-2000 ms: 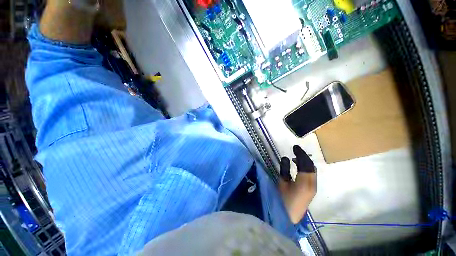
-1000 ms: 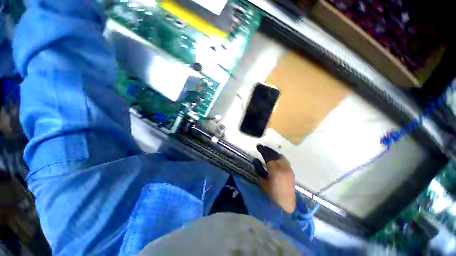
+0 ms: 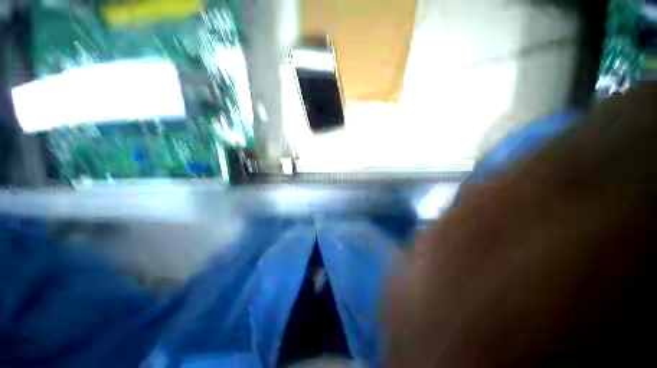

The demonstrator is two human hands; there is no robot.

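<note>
A large green circuit board (image 3: 122, 154) lies at the upper left, blurred, with a glaring white block (image 3: 101, 93) on it and small blue parts near its near edge. A black phone (image 3: 319, 90) lies flat to the right of the board. My right hand (image 3: 497, 273) is a large, dark, blurred shape very close to the camera at the lower right; its fingers cannot be made out, nor whether it holds anything. My left hand is out of the picture; a blue sleeve shows at the lower left.
A brown cardboard sheet (image 3: 374, 50) lies beside the phone on the bright metal plate (image 3: 461, 93). A silver conveyor rail (image 3: 144, 201) runs across before my waist. Another green board (image 3: 625, 43) shows at the upper right. A yellow strip (image 3: 151, 10) lies at the top left.
The view has turned, so the rail now runs level. My right hand has left the place by the rail near the phone and come up close to the camera. The phone still lies beside the cardboard.
</note>
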